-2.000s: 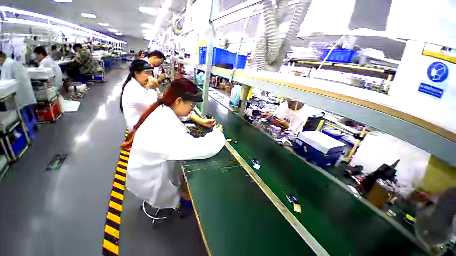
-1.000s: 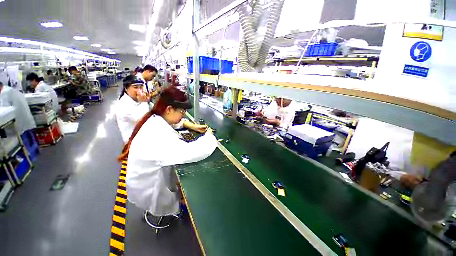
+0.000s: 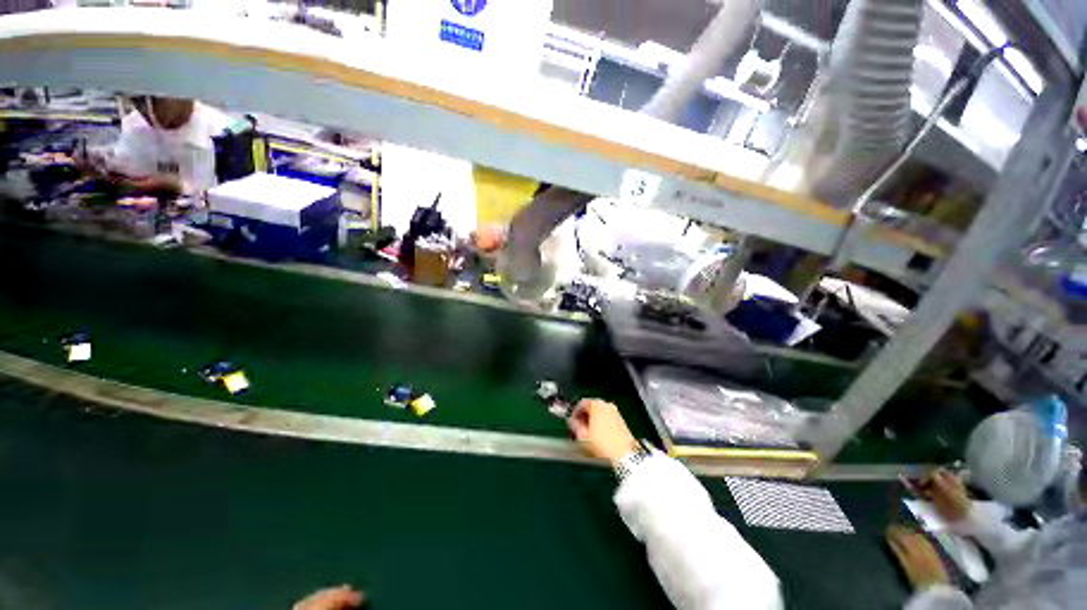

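Note:
My right hand (image 3: 602,430) reaches over the metal rail onto the green belt. Its fingertips are at the edge of a small watch-like unit (image 3: 550,393); whether they grip it is too small to tell. My left hand (image 3: 330,598) is cut off by the bottom edge, low over the worktop, with only some fingers showing. Another unit (image 3: 402,392) lies on the belt to the left with its yellow-white battery cell (image 3: 423,405) beside it.
More units (image 3: 223,375) lie spaced along the belt at left. The metal rail (image 3: 298,424) separates belt and dark green worktop (image 3: 238,500). Plastic-covered trays (image 3: 733,411) and a marked white sheet (image 3: 789,505) are at right. Another person's hands (image 3: 918,554) work at far right. A shelf hangs above.
The view has swung right and down from the aisle and seated workers to the belt and trays. My right arm and part of my left hand have come into view.

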